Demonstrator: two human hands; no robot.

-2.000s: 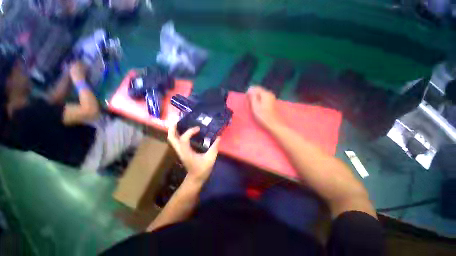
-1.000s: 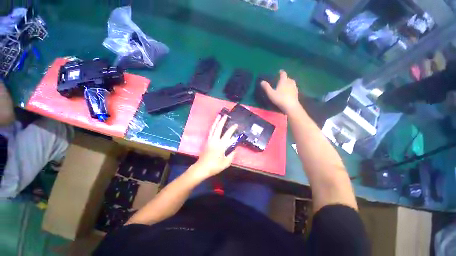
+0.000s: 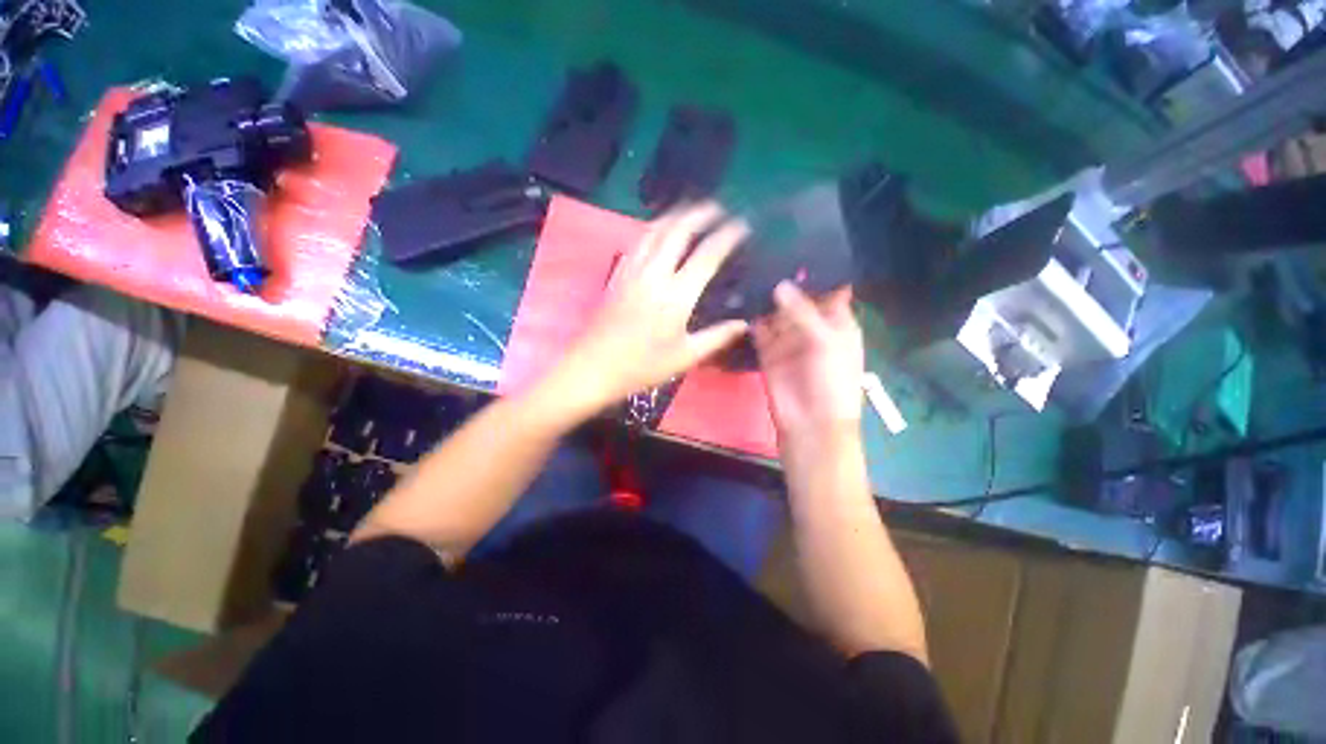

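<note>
A black device body (image 3: 730,298) lies on the pink-red foam mat (image 3: 560,284) in front of me, mostly hidden by my hands. Its film-wrapped grip (image 3: 641,407) points toward me near the bench edge. My left hand (image 3: 647,313) is over the left part of the device, blurred, with its fingers apart and nothing seen in it. My right hand (image 3: 814,356) holds a dark, flat side cover (image 3: 807,240) at its lower edge, above the right part of the mat. The cover is motion-blurred, and whether it touches the device cannot be told.
More black covers (image 3: 686,154) lie behind the mat. A neighbour's assembly (image 3: 218,160) sits on the left mat (image 3: 327,175), with a clear bag (image 3: 356,51) behind. A white screw feeder (image 3: 1054,313) and white strip (image 3: 883,403) are at the right. Cartons (image 3: 218,465) stand below the bench.
My right hand has come back from the row of covers with a cover in it. My left hand has moved up over the device and spread its fingers. The view has shifted slightly.
</note>
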